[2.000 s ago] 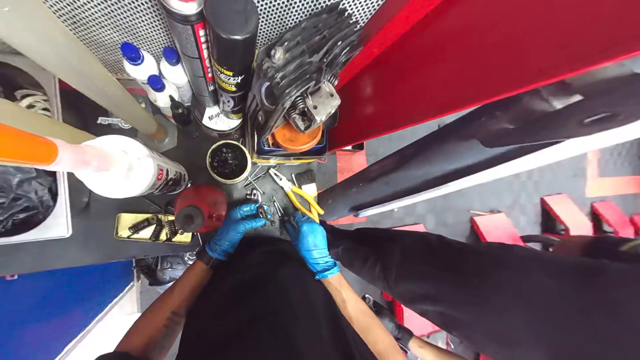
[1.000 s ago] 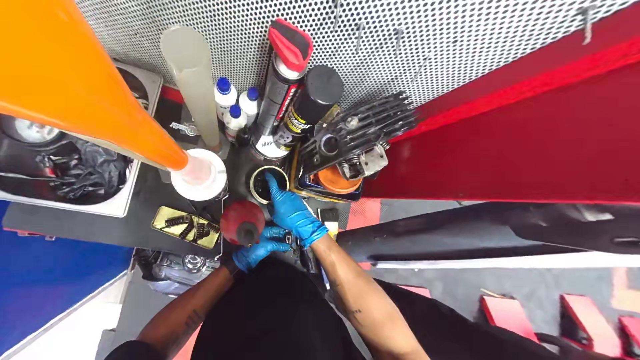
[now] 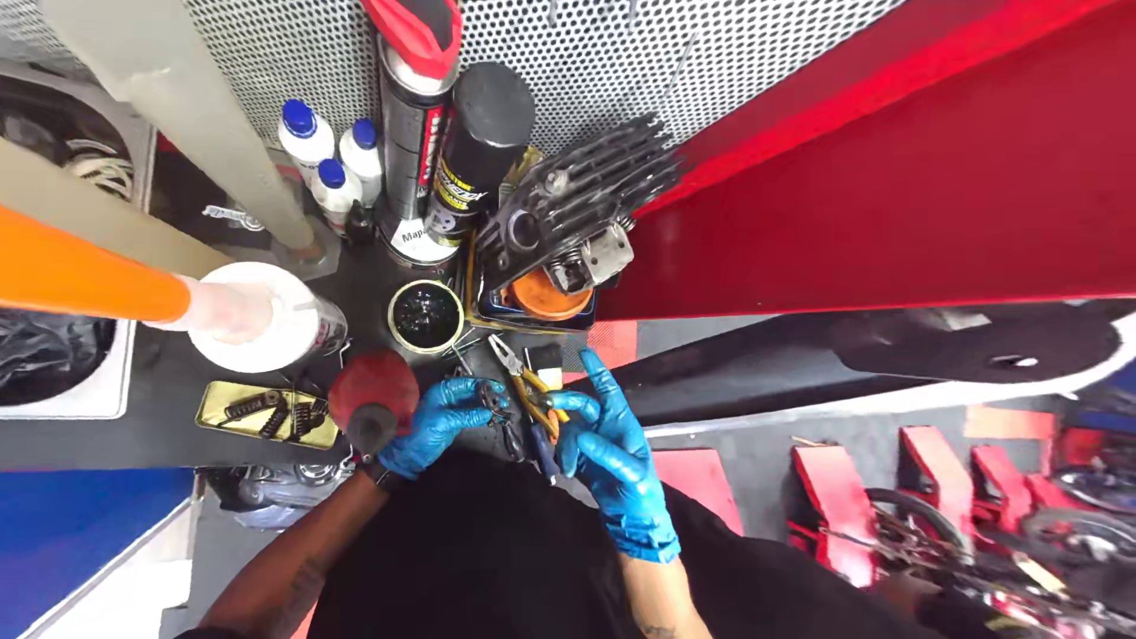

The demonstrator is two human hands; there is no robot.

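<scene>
My left hand (image 3: 444, 423), in a blue glove, grips a small dark metal part (image 3: 493, 399) between thumb and fingers, beside a red oil can (image 3: 373, 398). My right hand (image 3: 612, 448), gloved too, is raised with fingers spread; a small dark spot shows at one fingertip, and I cannot tell whether it is a held part. Between the hands, yellow-handled pliers (image 3: 529, 388) lie on the dark bench near a blue-handled tool (image 3: 543, 453). A round tin of dark fluid (image 3: 426, 316) stands beyond them.
A finned engine cylinder head (image 3: 572, 204) rests over an orange round item (image 3: 548, 295). Spray cans (image 3: 484, 133) and white bottles (image 3: 306, 138) stand behind. Coil springs (image 3: 275, 415) lie in a yellow tray (image 3: 213, 404). A white container (image 3: 257, 324) is at left, a red panel (image 3: 870, 177) at right.
My right hand has come out of the tin of dark fluid and moved right, its fingers now spread. My left hand stays near the red oil can. The view has shifted.
</scene>
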